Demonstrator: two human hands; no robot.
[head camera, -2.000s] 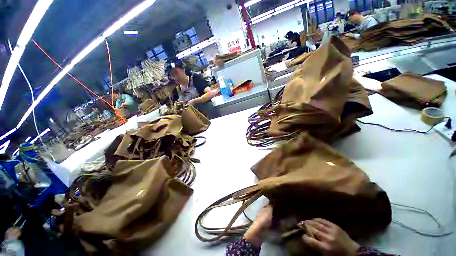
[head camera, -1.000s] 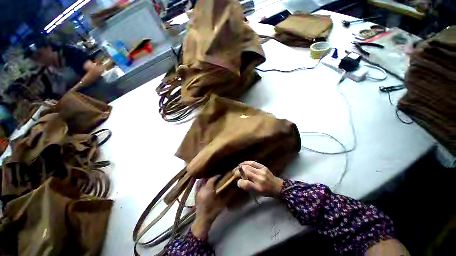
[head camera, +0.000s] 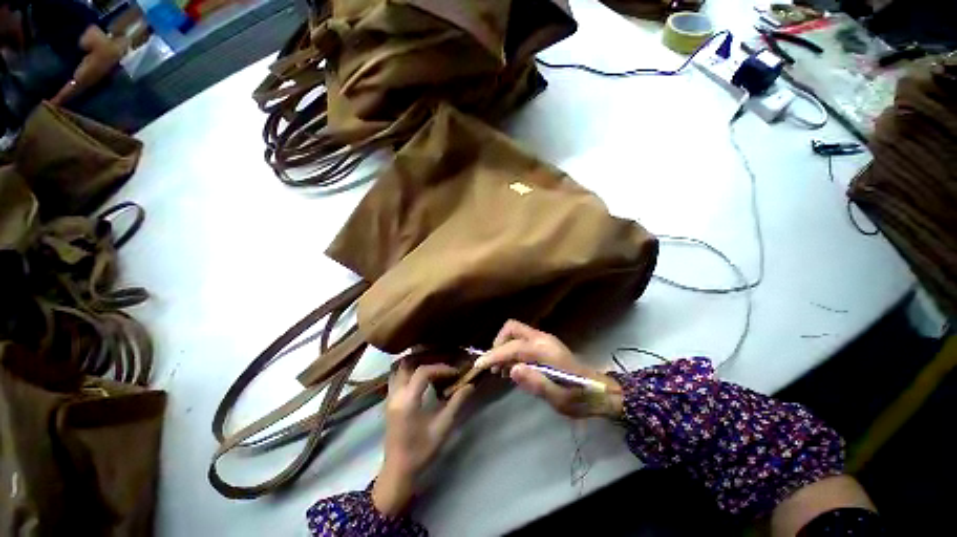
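Note:
A brown tote bag (head camera: 504, 231) with a small pale label (head camera: 520, 189) lies on the white table (head camera: 630, 462) in front of me. Its long handles (head camera: 262, 393) loop out to the left. My left hand (head camera: 415, 420) pinches the bag's near edge, fingertips partly hidden by the cloth. My right hand (head camera: 546, 367) holds a slim white pen tool (head camera: 556, 376) like a pen, its tip at the edge beside my left fingers. A thin pale cord (head camera: 753, 220) runs over the table.
Bag heaps lie at the far side (head camera: 420, 63) and left (head camera: 73, 420). A layered brown stack (head camera: 923, 168) stands right. Tape roll (head camera: 687, 33), black adapter (head camera: 756, 71) on a white power strip and small dark tool (head camera: 836, 148) lie at far right. A person's arm (head camera: 89, 63) shows upper left.
The view has swung down and to the right. The white pen tool now shows in my right hand at the bag edge. My left hand still pinches the cloth.

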